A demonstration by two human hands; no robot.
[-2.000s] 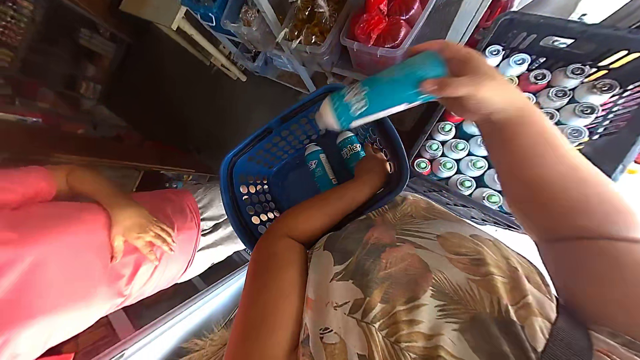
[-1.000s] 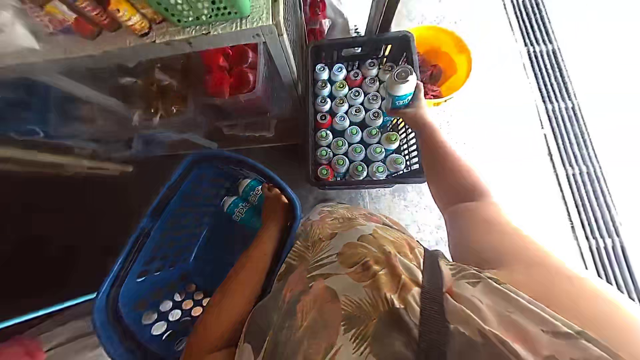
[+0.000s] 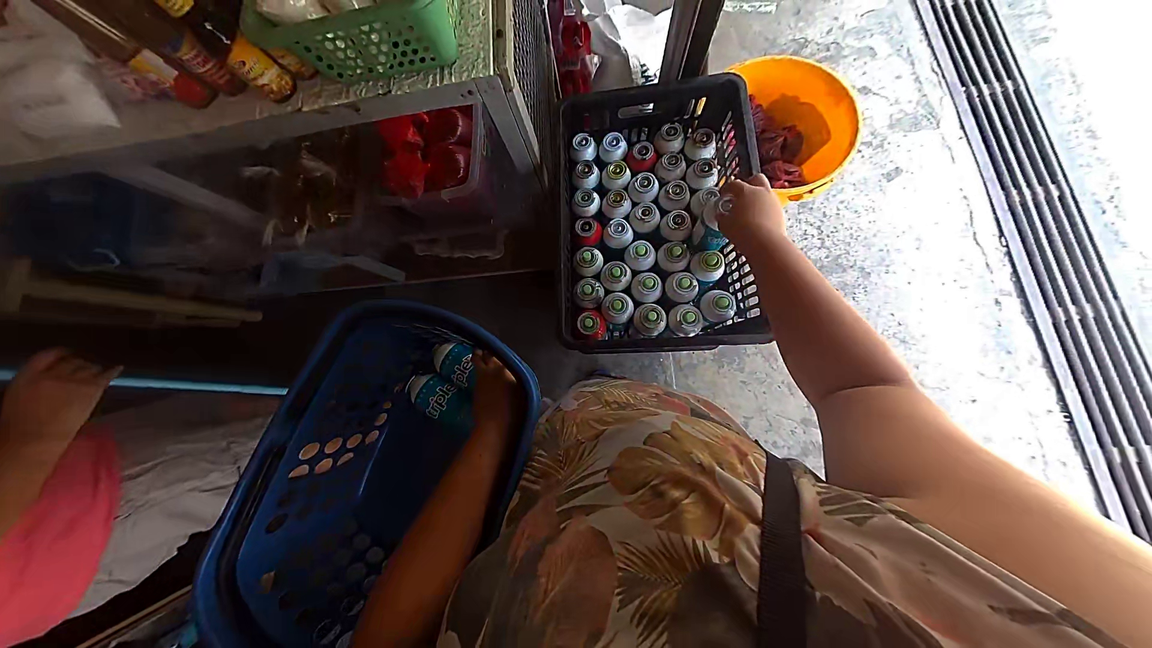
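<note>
My right hand is at the right side of a black plastic crate, its fingers around the top of a teal and white can. Upright cans with white, red and green-dotted tops fill much of the crate. To the left and lower down, my left hand reaches into a blue perforated plastic basket. Its fingers rest on the end of a teal can; a second teal can lies against that one. Most of the left fingers' undersides are hidden.
Beyond the crate stands an orange bucket holding dark red bags. On the left are a shelf with bottles and a green basket, and a clear tub of red bags below. Another person's hand is at the far left.
Two seconds ago my right hand held a teal can over the blue basket; now it is at the crate with a can. The view has swung toward the crate. My left hand stays in the basket.
</note>
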